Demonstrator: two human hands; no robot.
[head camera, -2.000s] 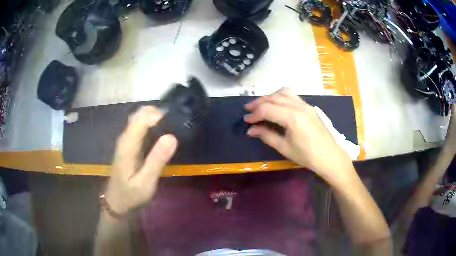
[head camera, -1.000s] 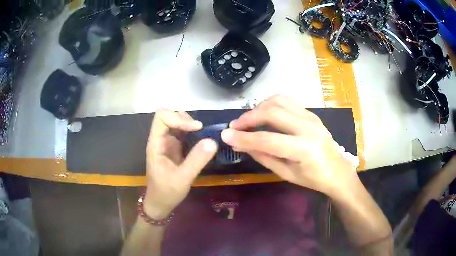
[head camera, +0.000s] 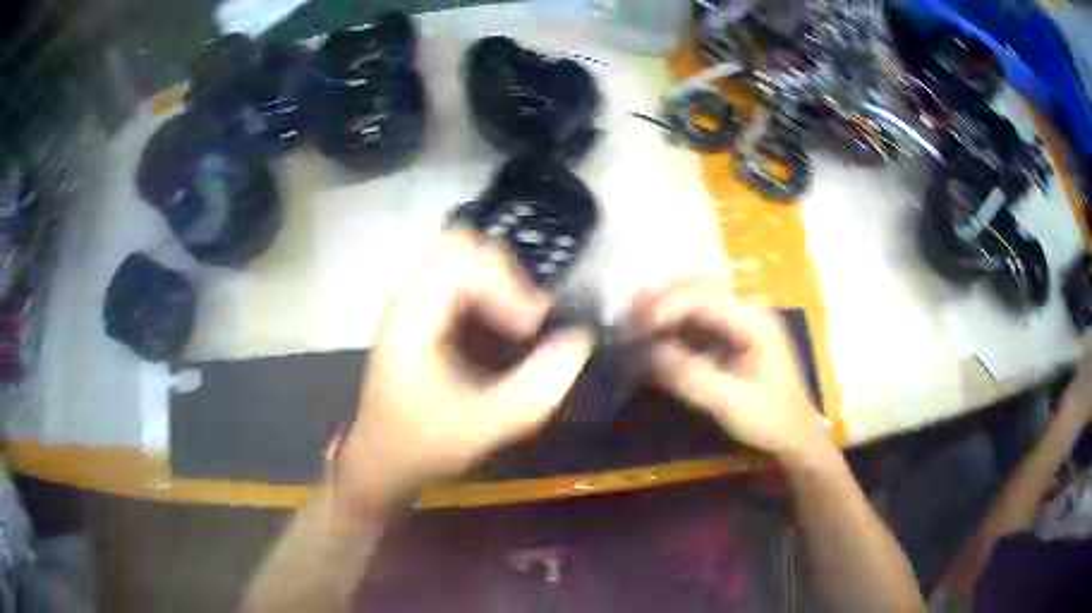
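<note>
My left hand (head camera: 461, 359) is raised over the black work mat (head camera: 270, 413), its thumb and fingers curled around a small dark part (head camera: 575, 314), blurred by motion. My right hand (head camera: 725, 365) is just to the right over the mat, its fingertips near that part. A blurred dark ribbed shape (head camera: 595, 395) shows between and below the hands; I cannot tell which hand holds it. A black ear-cup shell with pale holes (head camera: 539, 228) stands on the table just beyond my left hand.
More black shells (head camera: 371, 102) stand at the back and left of the whitish table. A heap of wired ring parts (head camera: 838, 108) lies at the back right beyond an orange strip (head camera: 766, 258). Another person's arm (head camera: 1030, 461) is at the right edge.
My hands have moved apart from their meeting over the mat, and my left hand has risen away from me. The view has tilted, showing more of the table's far side.
</note>
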